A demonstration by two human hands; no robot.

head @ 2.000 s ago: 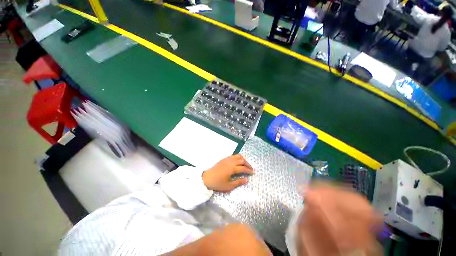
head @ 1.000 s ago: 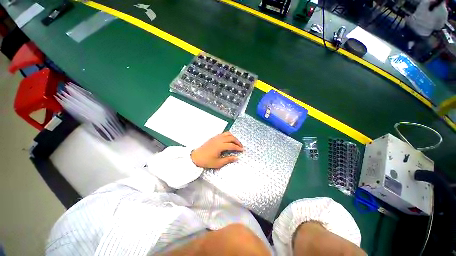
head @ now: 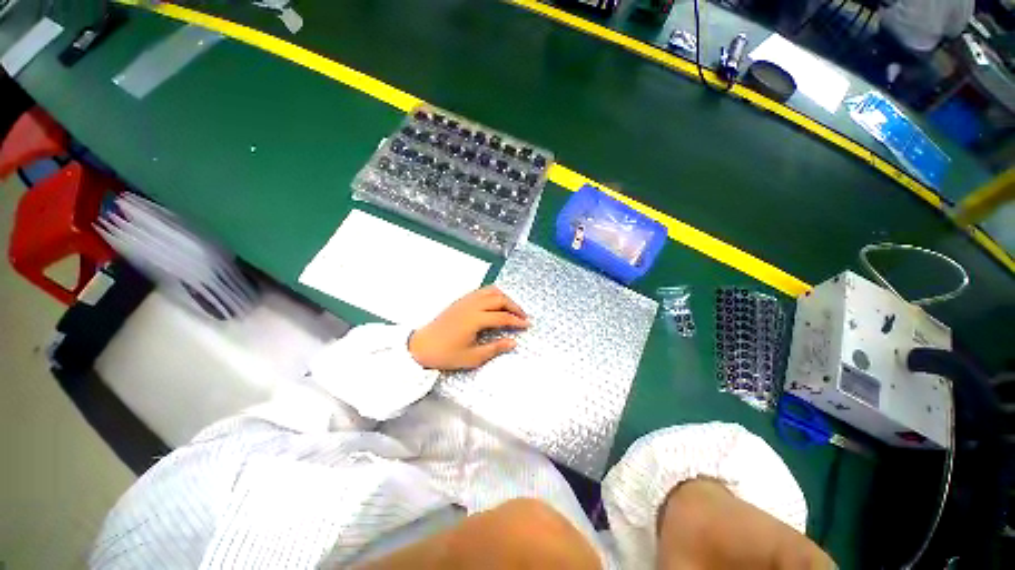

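A silvery bubble wrap sheet (head: 568, 345) lies flat on the green bench in front of me. My left hand (head: 467, 331) rests palm down on its left edge, fingers slightly spread and bent, with nothing seen in it. My right hand (head: 743, 537) is at the bottom edge, right of the sheet. Only the wrist and part of the hand show below the white striped cuff; its fingers are cut off. A white rectangular sheet (head: 390, 265) lies left of the bubble wrap. A clear blister tray (head: 462, 176) with rows of dark round pieces lies behind it.
A blue parts box (head: 612, 232), a small clear bag (head: 676, 310), a dark grid sheet (head: 748, 345), blue-handled scissors (head: 804, 419) and a white machine (head: 868, 356) with a black hose stand right. A white-lined black tote (head: 189, 384) and red stool (head: 69, 232) are left.
My right hand was raised and blurred over the right of the bubble wrap, then dropped to the bottom edge. My left hand stays on the wrap. The view has shifted.
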